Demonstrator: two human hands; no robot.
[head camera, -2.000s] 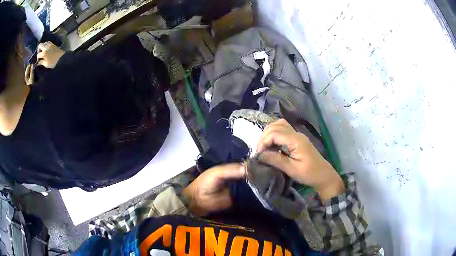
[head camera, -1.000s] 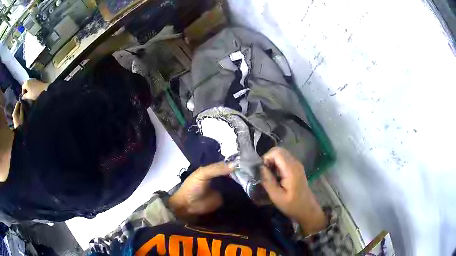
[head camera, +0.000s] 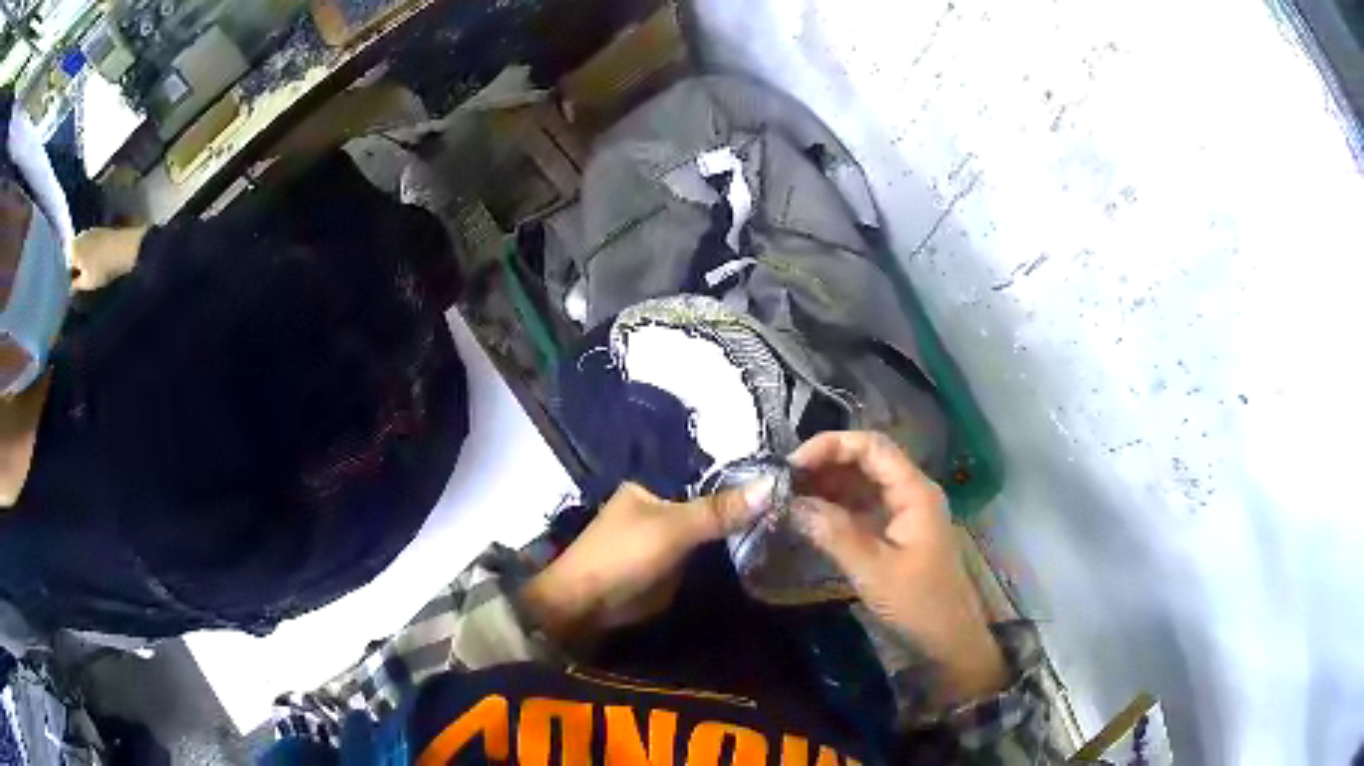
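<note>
A small grey-and-white sewn piece (head camera: 693, 382) with frayed edges and a white lining curves up from my hands over dark navy cloth. My left hand (head camera: 636, 554) pinches its lower end between thumb and fingers. My right hand (head camera: 890, 546) holds the same end from the right, its fingertips close to my left thumb. A folded grey part hangs below the fingertips. A heap of grey garment pieces (head camera: 636, 180) with white strips lies in a green crate (head camera: 942, 382) beyond my hands.
A white surface (head camera: 1137, 329) runs along the right. A person in dark clothing (head camera: 255, 404) is close on the left, beside a white board (head camera: 501, 434). A worktable with machine parts (head camera: 195, 75) stands at the upper left.
The view has shifted, so the crate stands further left than two seconds ago. The sewn piece is turned, with more white lining showing. Both hands still hold it, fingertips now closer together.
</note>
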